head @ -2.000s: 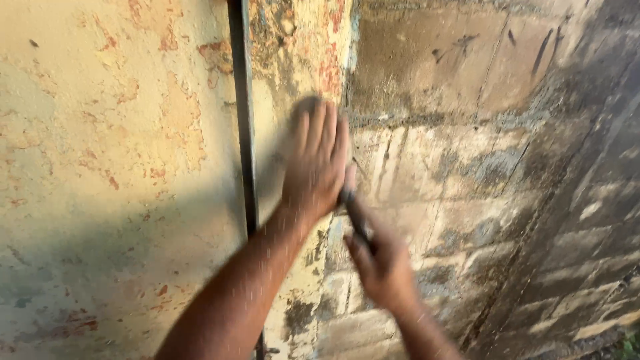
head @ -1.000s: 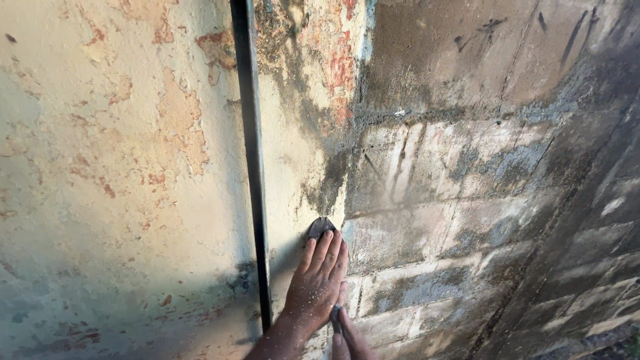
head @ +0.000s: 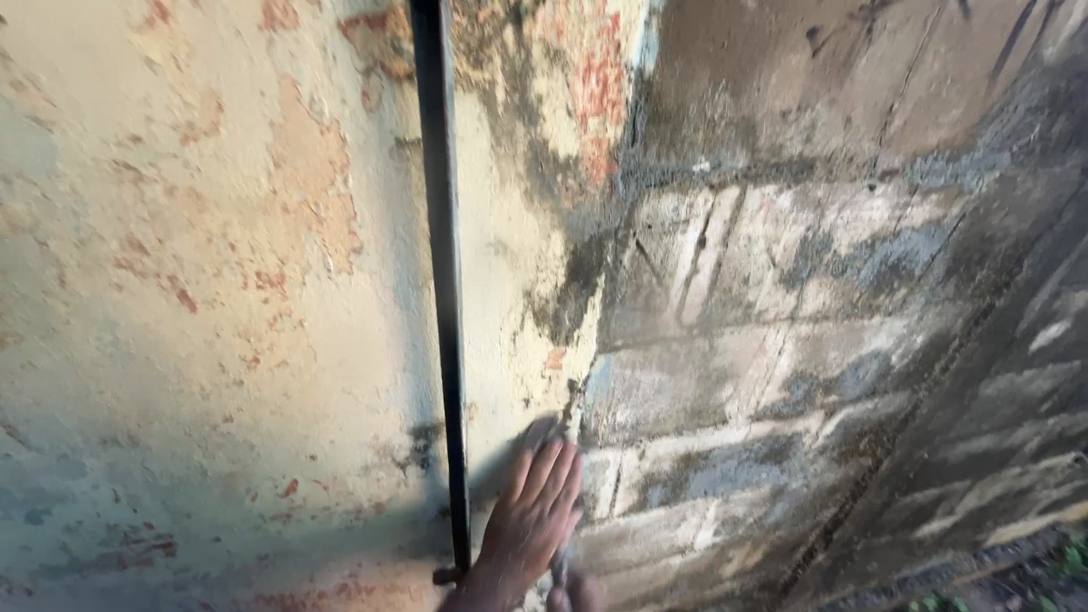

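Near the bottom centre, my left hand (head: pixel 531 510) presses flat, fingers pointing up, on a dark flat-bladed tool (head: pixel 541 432) against the painted wall strip (head: pixel 501 340). The blade's rounded tip shows past my fingertips; the tool's exact kind cannot be told. Below and to the right, my right hand (head: pixel 578 592) is closed around the tool's handle, mostly cut off by the frame's bottom edge and blurred. Cream paint with red and dark patches covers the strip above my hands. Its ragged edge meets bare block wall.
A dark metal bar (head: pixel 442 255) runs upright just left of my left hand. Beyond it is a large wall surface (head: pixel 212 340) with flaking paint. A stained concrete block wall (head: pixel 765 340) stands to the right, with plants (head: pixel 1073 557) at its foot in the lower right corner.
Both hands and the tool have moved down the wall strip since two seconds ago. My right hand, plainly in view then, is now mostly below the frame.
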